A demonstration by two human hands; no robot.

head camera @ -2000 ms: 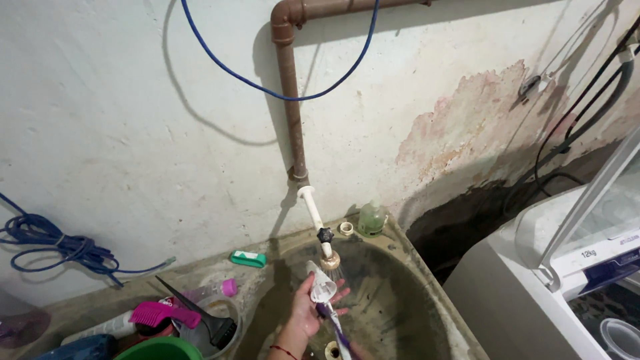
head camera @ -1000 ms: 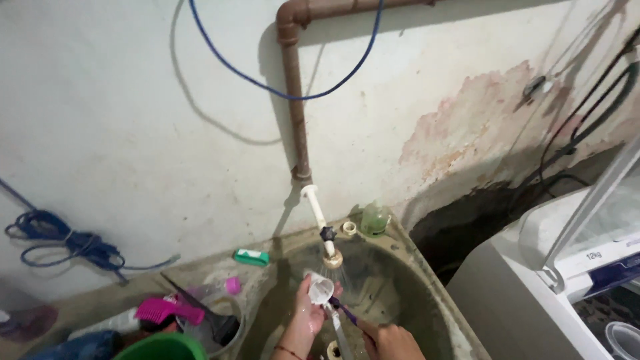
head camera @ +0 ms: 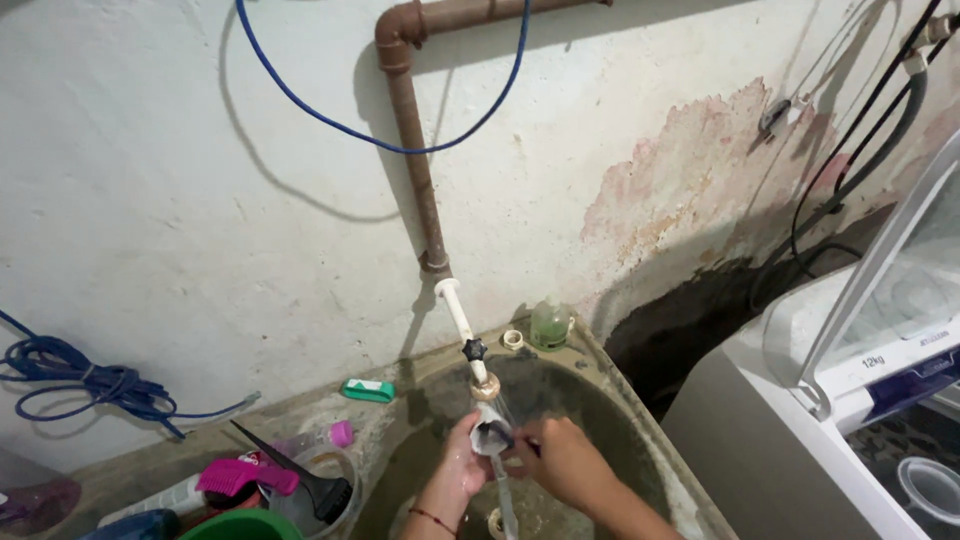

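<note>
My left hand holds a small white plastic cup tilted under the running tap, its opening facing me. From the right, my right hand grips a dark-handled brush whose head is inside the cup; its bristles are hard to make out. Water pours off the cup into the concrete sink. A pale ring-shaped fitting lies in the basin, below my hands.
On the left ledge are a green-and-white brush or soap piece, a pink comb, a black tint brush, a green bowl and coiled blue cable. A green-tinted bottle stands behind the sink; a washing machine is right.
The brush, beside the cup's lower edge one second ago, now has its head inside the cup. My right hand has moved up towards the cup.
</note>
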